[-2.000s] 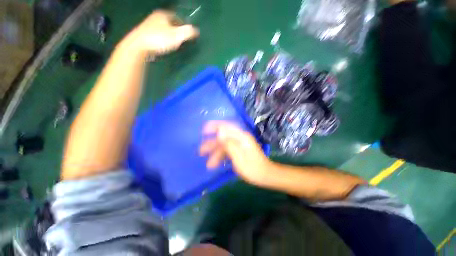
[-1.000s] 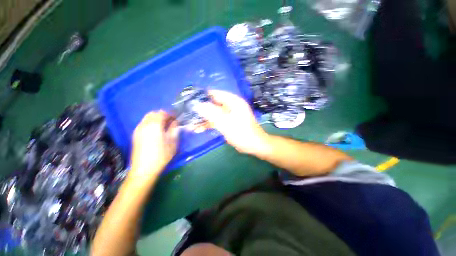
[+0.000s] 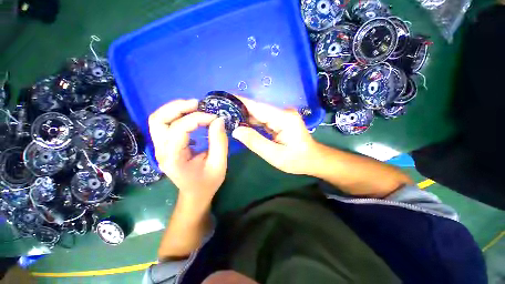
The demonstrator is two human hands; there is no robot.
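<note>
A round wired unit (image 3: 224,110), dark-rimmed with a blue and silver face, is held between both hands over the near part of the blue tray (image 3: 128,99). My left hand (image 3: 188,145) has thumb and fingertips at the unit's left side and face. My right hand (image 3: 282,136) grips its right edge. Several small clear rings (image 3: 267,81) lie loose in the tray. Whether a ring is between my left fingertips cannot be told.
Piles of round wired units lie left (image 3: 91,183) and right (image 3: 374,86) of the tray. A clear plastic bag (image 3: 449,15) is at the upper right. A dark sleeve (image 3: 465,105) of a person is at the right. A black block (image 3: 40,8) is at the upper left.
My left hand came from beyond the tray back to the unit. The view has moved closer to the tray, and both hands now hold the unit at its near side.
</note>
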